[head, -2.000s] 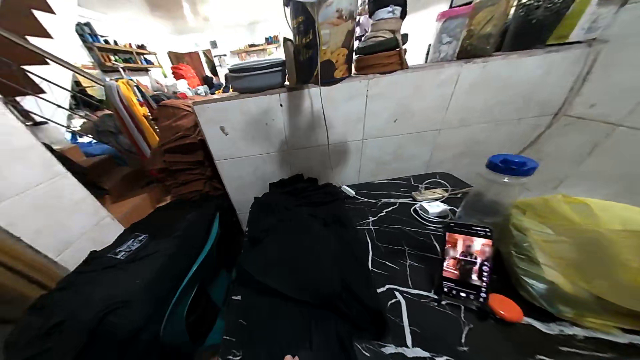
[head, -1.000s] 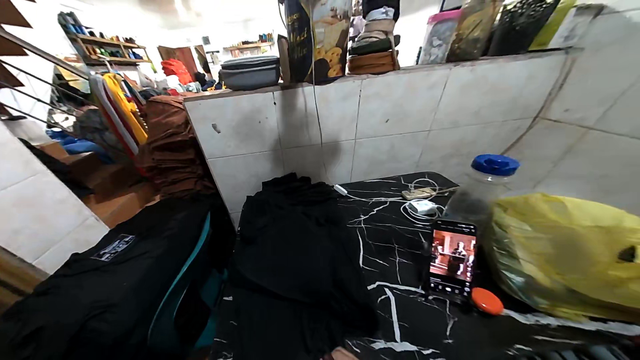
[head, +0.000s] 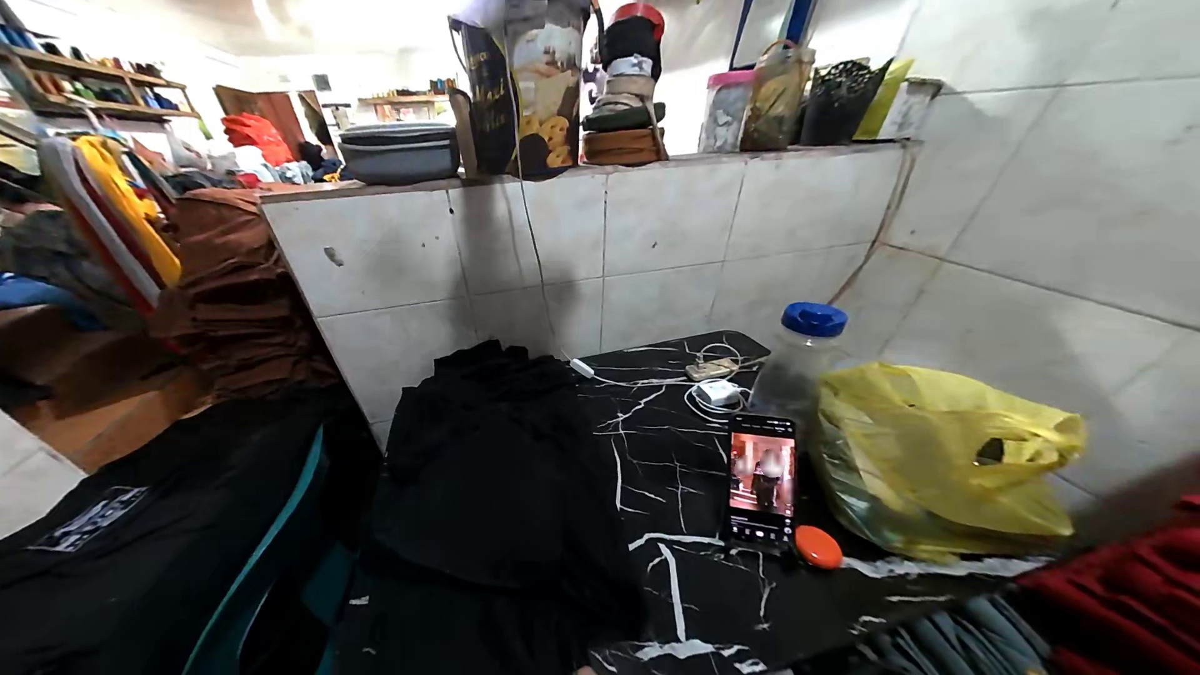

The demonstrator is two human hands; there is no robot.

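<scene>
Just a sliver of skin, seemingly a fingertip, shows at the bottom edge beside the black folded cloth (head: 506,487); I cannot tell which of my hands it belongs to. The rest of my hands is hidden below the view. The cloth lies in a soft pile on a black, white-veined tabletop (head: 680,586). Right of it a smartphone (head: 761,483) with a lit screen leans upright against a clear plastic jar with a blue lid (head: 814,320). A round orange object (head: 818,547) is close to the phone's lower right corner.
A yellow plastic bag (head: 937,459) sits at the right, behind dark red fabric (head: 1125,591) and grey fabric (head: 966,637). A white charger (head: 718,393) and cable lie near the tiled half-wall (head: 656,225). Black fabric with a patch (head: 141,562) and stacked brown fabric (head: 248,309) occupy the left.
The view has turned somewhat to the right. The bit of skin at the bottom edge has become smaller. The cloth, phone and jar have not plainly moved on the table.
</scene>
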